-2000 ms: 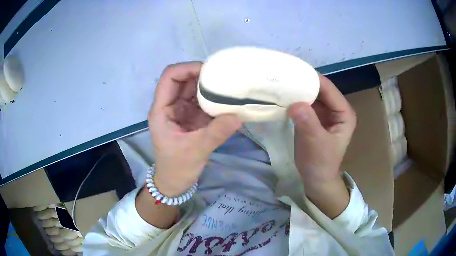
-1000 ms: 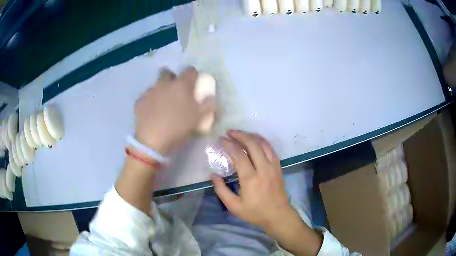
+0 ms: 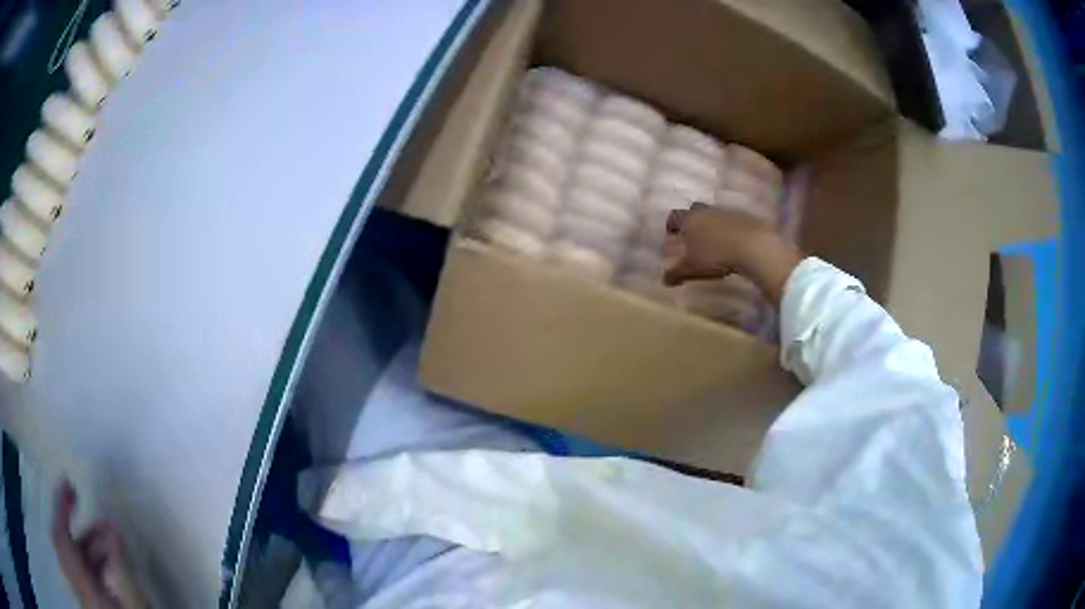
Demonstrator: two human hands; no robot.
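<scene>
Cream housings are packed in several columns inside an open brown carton, seen under a hazy, clear-looking cover. My right hand reaches into the carton over the housings near its right side, fingers curled down. Whether it grips anything is hidden. My left hand is at the bottom left over the bench sheet, partly cut off by the picture's edge. Its visible fingers are apart with nothing seen in them.
The pale bench sheet has a green edge beside the carton. A row of cream housings stands along its far left side. The carton's flaps are spread open. White crinkled material lies at the upper right.
The view has swung right to the carton. My right hand has moved from the bench into it. The shiny clear thing and the housing under my hands are no longer seen.
</scene>
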